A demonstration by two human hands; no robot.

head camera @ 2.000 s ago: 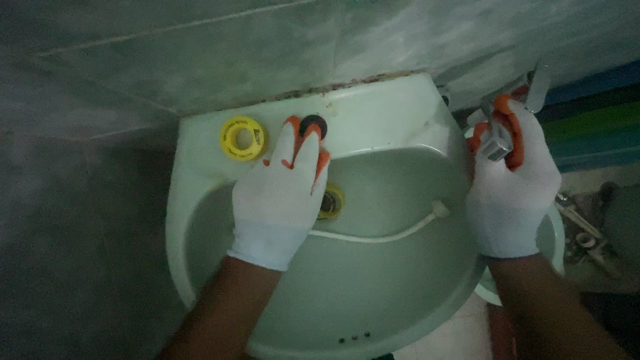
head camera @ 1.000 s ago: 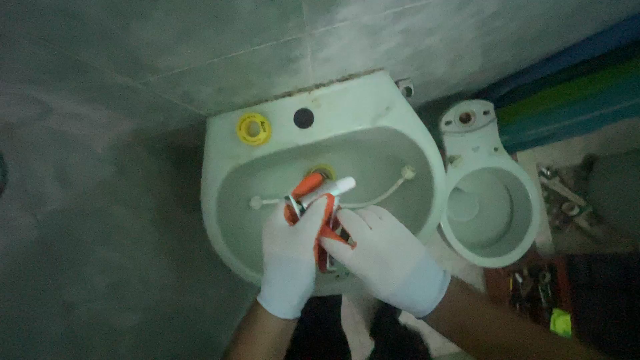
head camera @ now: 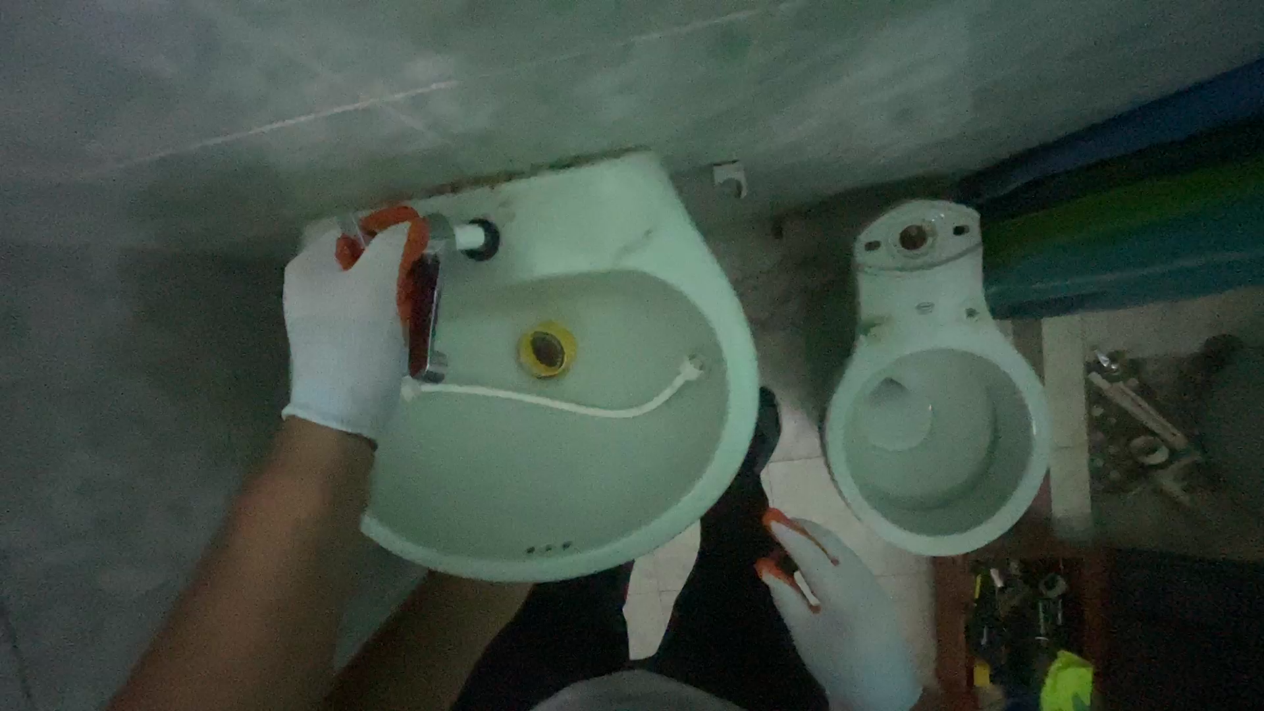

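Observation:
My left hand [head camera: 360,296], in a white glove with orange fingertips, grips a chrome faucet [head camera: 427,316] over the left rear of the washbasin [head camera: 592,227]. The faucet's white end lies over or at the black-rimmed tap hole [head camera: 484,240]; whether it is inserted cannot be told. A white flexible hose [head camera: 583,407] lies in the bowl, below the yellow-ringed drain [head camera: 546,350]. My right hand [head camera: 829,602], gloved alike, is low between basin and toilet, thumb and finger apart. A small pale patch shows between them, unclear whether an object.
The toilet bowl [head camera: 938,444] stands right of the basin, with no tank on it. A wall bracket or fitting [head camera: 731,180] is behind. Loose tools and fittings [head camera: 1141,415] lie on the right floor. A reddish box of tools [head camera: 1032,612] is at lower right. Tiled wall runs behind.
Both hands were together over the bowl; now the left has carried the faucet to the tap hole and the right has moved away to the lower right. The yellow tape roll is now hidden from view.

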